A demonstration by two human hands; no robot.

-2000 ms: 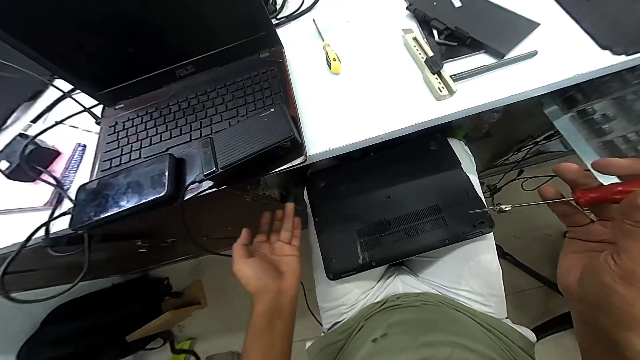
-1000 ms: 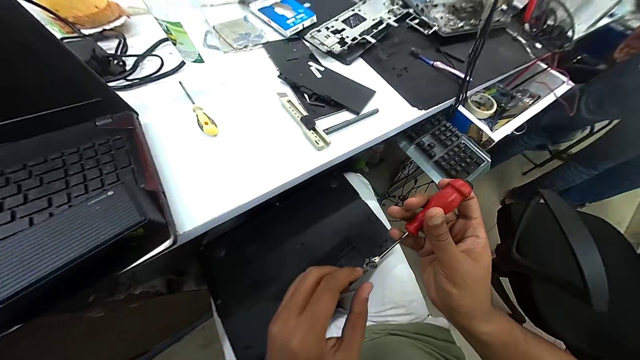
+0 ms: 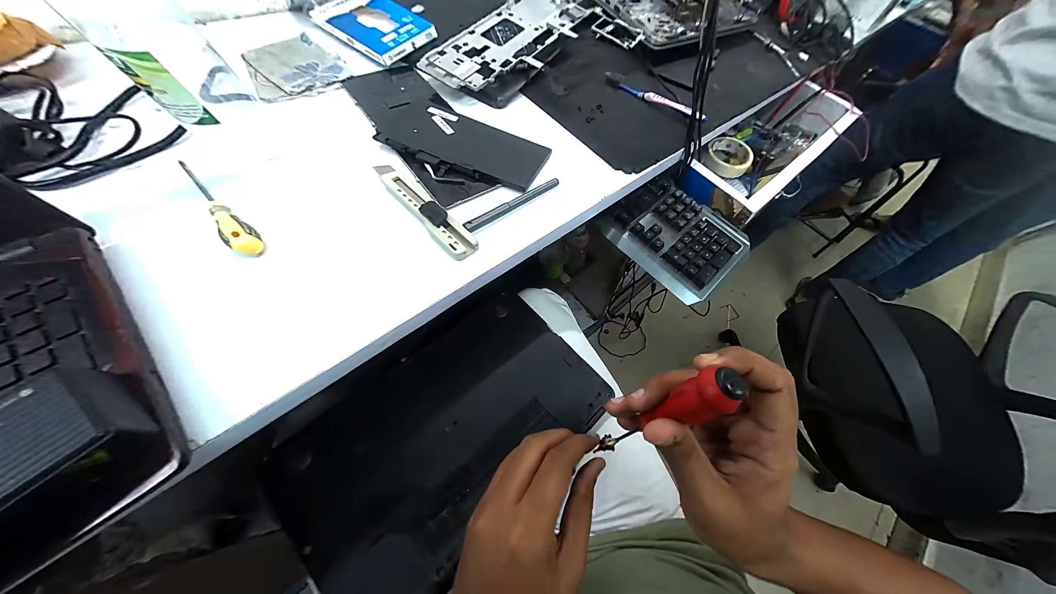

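My right hand (image 3: 734, 454) grips the red handle of a screwdriver (image 3: 693, 398), its shaft pointing down and left. A cluster of small screws (image 3: 607, 443) clings to the screwdriver's tip. The thumb and fingertips of my left hand (image 3: 536, 503) are around this cluster; whether they pinch it or only touch it I cannot tell. Below my hands a black laptop (image 3: 429, 421) lies across my lap, its vented underside up. A screwdriver with a yellow handle (image 3: 238, 233) and a cream utility knife (image 3: 429, 213) lie on the white desk (image 3: 305, 305) above it.
An open laptop (image 3: 49, 330) stands at the left. Black laptop parts (image 3: 470, 136), a metal frame (image 3: 503, 41) and a toothbrush (image 3: 656, 99) lie on the desk. A keyboard (image 3: 681, 239) sits below its edge. At right are an office chair (image 3: 899, 396) and a standing person (image 3: 916, 124).
The view has swung to the right. My left hand, apart and palm up two seconds ago, has come to the screwdriver's tip. The red screwdriver has stayed in my right hand.
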